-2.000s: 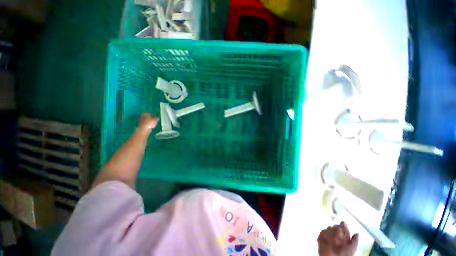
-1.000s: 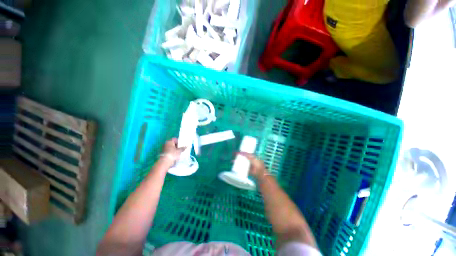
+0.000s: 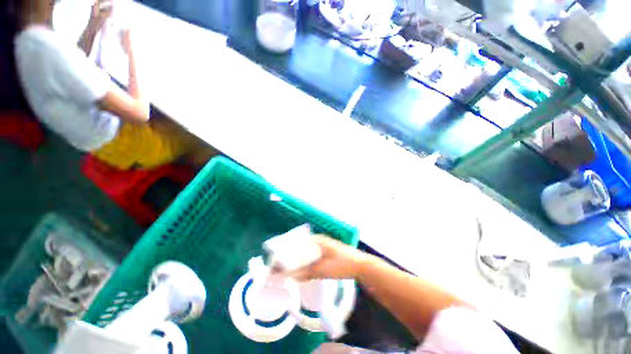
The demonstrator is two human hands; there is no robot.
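My right hand [image 3: 322,257] is closed around the stem of a white stemmed part [image 3: 289,249] over the right side of the green crate [image 3: 200,207]. Round white feet [image 3: 266,304] show below this hand; how many parts it holds is unclear. Another white stemmed part [image 3: 176,292] is at the lower left, its round foot towards the middle and its stem running to the bottom left. A further white round piece [image 3: 166,340] shows below it. My left hand is not visible; whether it holds that left part cannot be seen.
A long white bench [image 3: 297,131] runs diagonally beside the crate, with a crumpled greyish item [image 3: 508,271] and clear containers [image 3: 605,311] at right. A pale bin [image 3: 52,231] of white pieces stands lower left. A seated person [image 3: 66,90] is upper left, near a red stool [image 3: 124,187].
The view has swung towards the bench and belt. My right hand has lifted white stemmed parts up in the crate. My left hand, earlier on a white part, has left view.
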